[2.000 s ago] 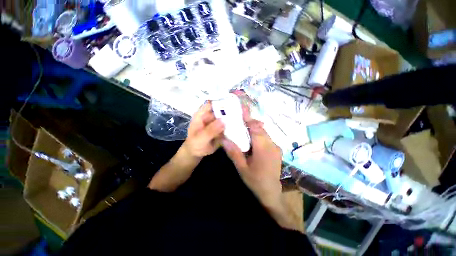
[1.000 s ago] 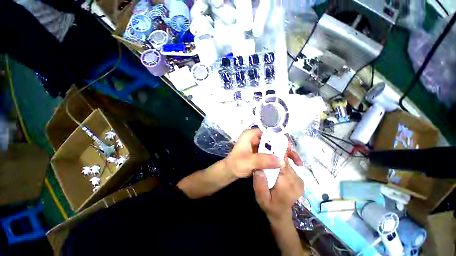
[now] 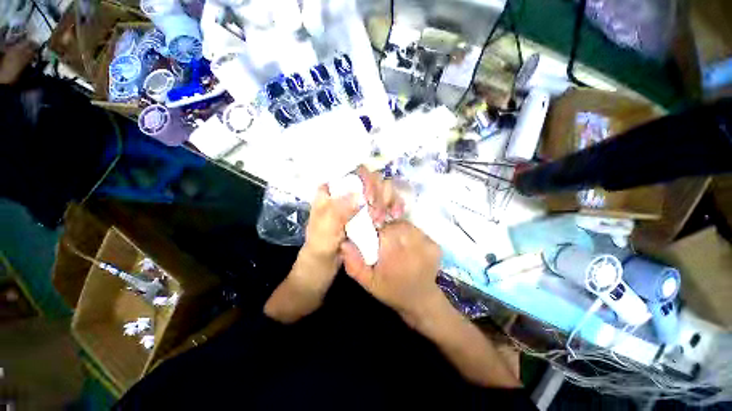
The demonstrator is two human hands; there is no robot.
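Observation:
A white handheld fan body (image 3: 363, 234) is held over the bench's near edge, its handle pointing down toward me. My left hand (image 3: 325, 225) grips it from the left, around the upper part. My right hand (image 3: 397, 255) grips it from the right, around the handle. My fingers cover most of it, and the ringed grille and dark panel do not show. A clear blister tray (image 3: 317, 95) with rows of dark panels lies behind the hands.
A black electric screwdriver (image 3: 626, 152) reaches in from the right, before a small parts carton (image 3: 562, 120). Fan bodies (image 3: 603, 275) lie at the right; coloured ones (image 3: 165, 124) stand at the left. A carton (image 3: 120, 313) with white pieces is lower left. Another person's sleeve (image 3: 52, 152) shows at left.
The fan body was shown with its round head and small dark panel facing up; now it is turned and mostly covered by both hands. The camera view has also shifted.

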